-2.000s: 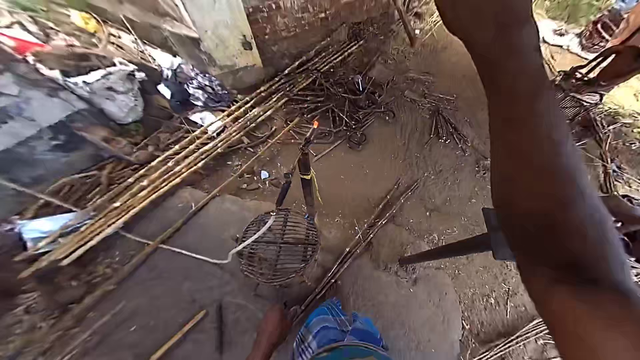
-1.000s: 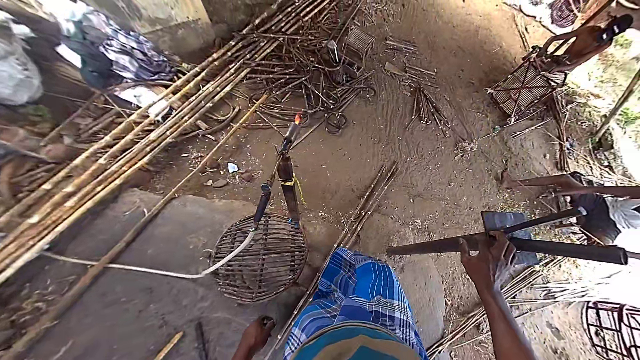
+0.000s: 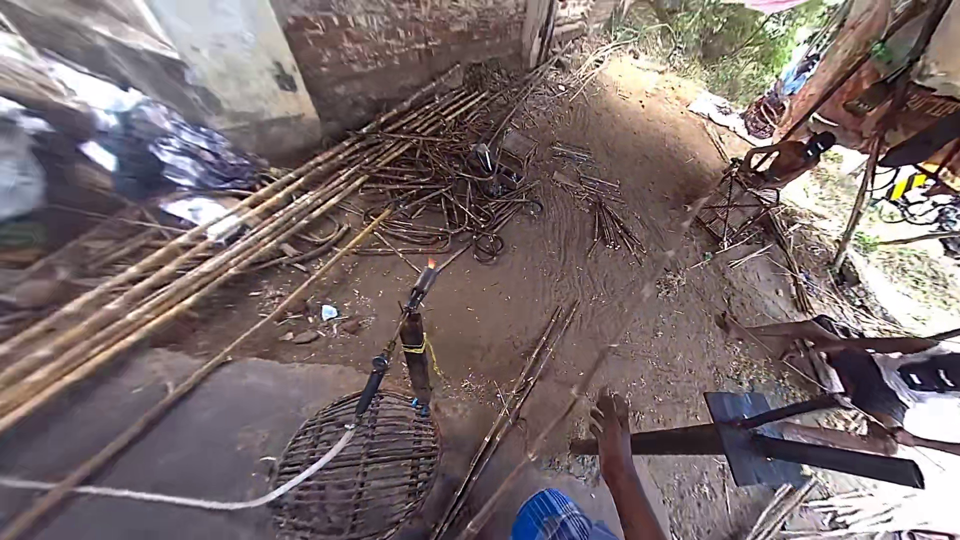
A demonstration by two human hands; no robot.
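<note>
My right hand (image 3: 613,431) is raised at the lower centre with its fingers apart, beside the end of a dark wooden beam (image 3: 675,441). Just left of it a long thin cane (image 3: 551,429) runs diagonally up from the bottom edge, blurred at its far end; what holds it is hidden. My left hand is out of view. A gas torch (image 3: 371,390) with a small flame (image 3: 431,263) at its nozzle leans over a round woven cane basket (image 3: 360,472), against a wooden post (image 3: 417,356) tied with yellow cord. A white hose (image 3: 187,501) leads left from the torch.
Long cane poles (image 3: 247,232) lie at the left, near a heap of bent canes (image 3: 465,195). Two thin canes (image 3: 517,401) lie before me. A metal plate (image 3: 752,439) is fixed on the beam. One person (image 3: 862,375) sits at the right, another (image 3: 784,161) farther back.
A long cane now slants across the space before me. My right hand, by the metal plate one second ago, is now near the beam's left end. My left hand has gone from view.
</note>
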